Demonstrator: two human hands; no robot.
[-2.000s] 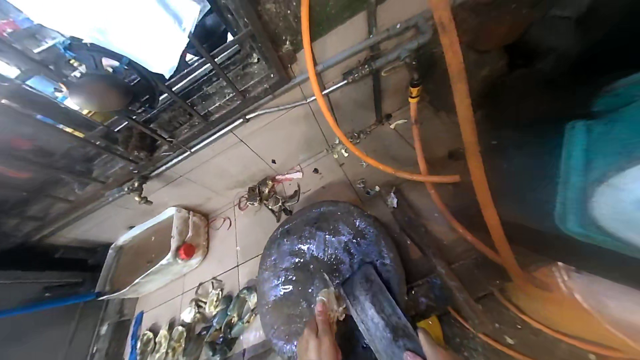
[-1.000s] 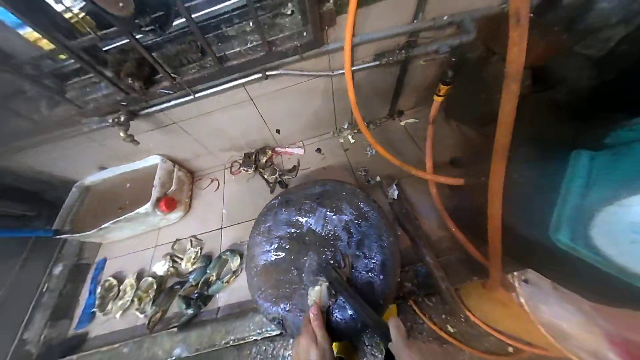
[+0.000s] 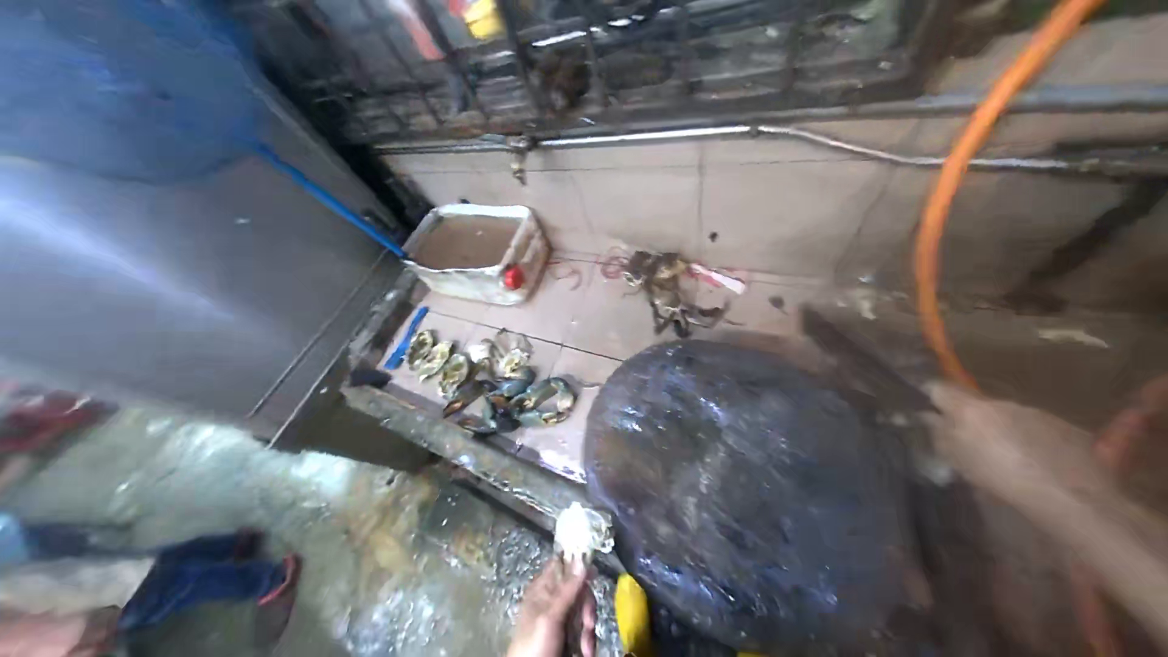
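Note:
At the bottom centre my left hand (image 3: 550, 598) pinches a whitish, wet piece of shellfish (image 3: 575, 531), seemingly crab, beside the lower left edge of a round, dark, wet chopping block (image 3: 739, 493). My right hand (image 3: 958, 420) is blurred, at the block's right side, its forearm reaching in from the right edge; whether it holds the cleaver cannot be told. Crab claws and legs (image 3: 671, 290) lie on the tiles behind the block. Left of it lie opened crab shells (image 3: 453, 370) and several dark crab claws (image 3: 511, 401).
A cut-open white plastic container (image 3: 474, 285) with brownish contents and a red cap stands at the back left. An orange hose (image 3: 940, 201) curves down at right. Something yellow (image 3: 631, 611) sits below the block. Another person's legs (image 3: 205, 579) show at lower left, near a metal panel (image 3: 164, 301).
My left hand has moved from over the block to beyond its left edge, holding the pale piece. My right hand has moved away to the block's right side. The view has swung left.

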